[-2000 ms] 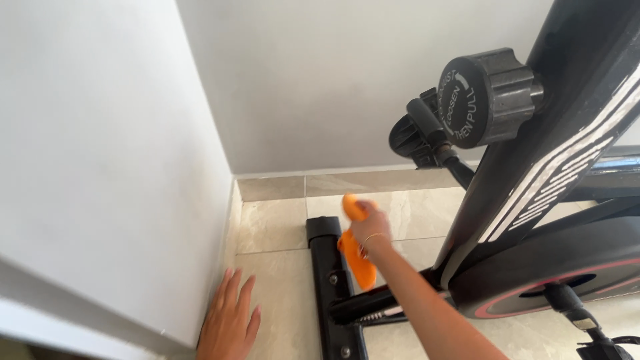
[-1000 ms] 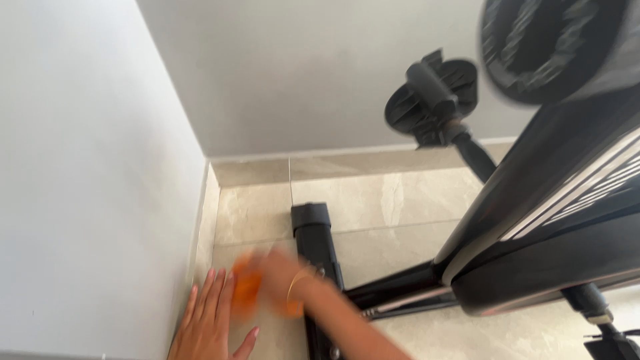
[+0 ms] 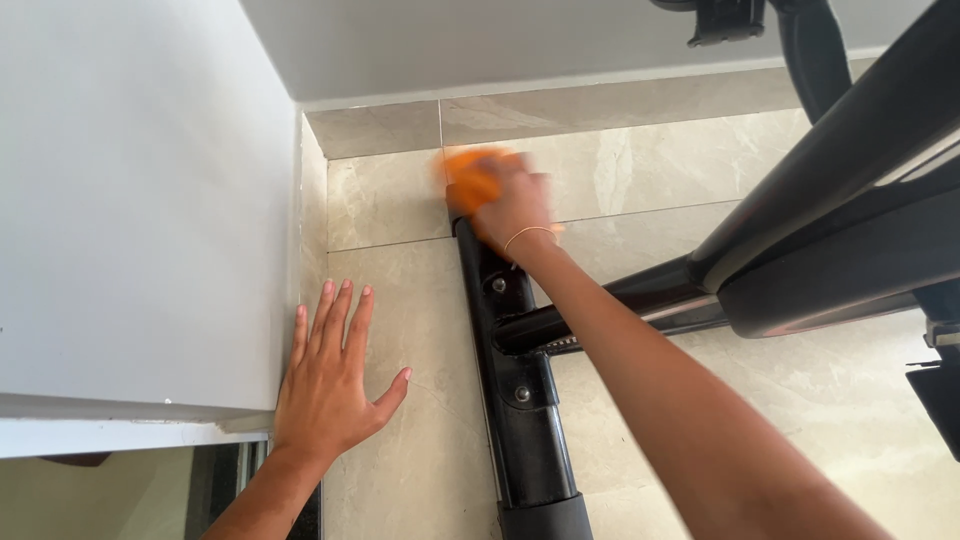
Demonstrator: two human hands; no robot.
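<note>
My right hand (image 3: 517, 199), with a thin bracelet at its wrist, is closed around an orange cloth (image 3: 472, 176) and blurred by motion. The cloth lies over the far end of a black tubular base bar (image 3: 529, 450) that belongs to an exercise bike. Part of that end cap is hidden by cloth and hand. To the left, my left hand (image 3: 330, 382) is spread with its palm down, beside the left wall and over the floor tiles, holding nothing. Whether its palm touches the floor cannot be told.
The bike's black frame (image 3: 795, 172) slants across the right side, with a pedal (image 3: 727, 19) at the top edge. A grey wall (image 3: 525, 45) with a tile skirting (image 3: 600, 105) stands behind. On the left, a pale wall (image 3: 142, 210) ends above a sliding-door track.
My right hand, with the orange cloth, has moved from beside my left hand to the far end of the base bar. My left hand remains near the left wall. The view has shifted.
</note>
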